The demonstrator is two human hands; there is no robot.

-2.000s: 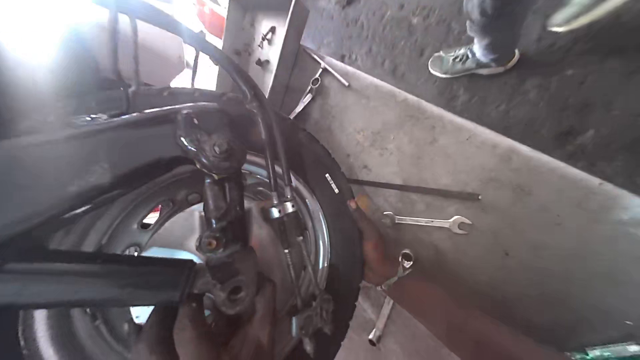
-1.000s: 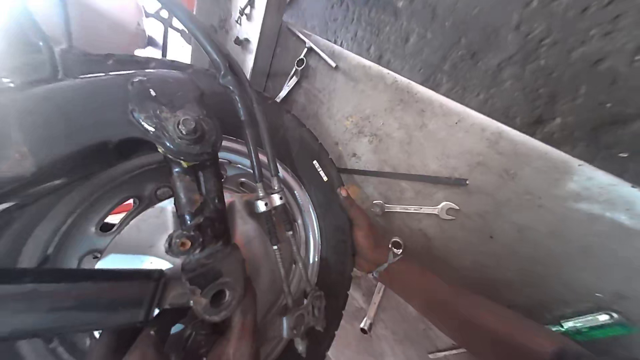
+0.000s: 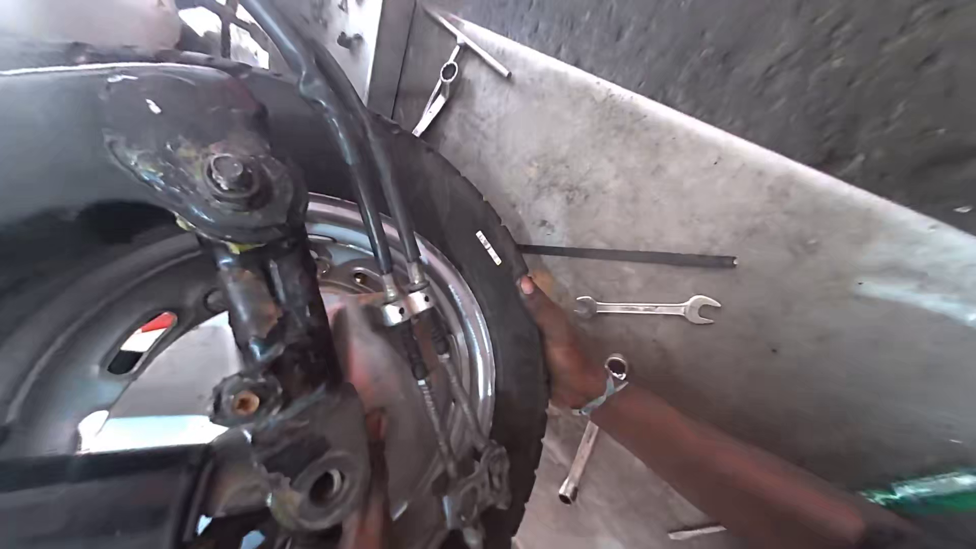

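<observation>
My right hand [image 3: 560,343] grips the outer edge of the black rubber tyre [image 3: 518,358] from the right, a thin band around its wrist. Part of my left hand [image 3: 370,480] shows behind the dark metal suspension arm [image 3: 267,305] at the bottom, near the brake drum [image 3: 374,358]; most of it is hidden, so its hold cannot be told. Two black-sheathed cables [image 3: 358,152] run down to threaded adjusters [image 3: 404,305] beside the silver wheel rim [image 3: 480,343]. A bolt head [image 3: 230,174] sits on the upper bracket, and an open hole [image 3: 326,485] shows in the lower lug.
On the grey floor slab lie an open-ended spanner [image 3: 648,307], a dark rod [image 3: 633,255], a socket wrench [image 3: 581,461] under my right wrist, a ring spanner [image 3: 438,91] and a T-bar [image 3: 473,46]. A metal tray [image 3: 389,61] stands at the top. A green object [image 3: 926,492] lies lower right.
The shoes of another person, seen at the top right two seconds ago, are out of view. My left hand no longer shows at the lower lug's underside as before. The view has moved closer to the wheel.
</observation>
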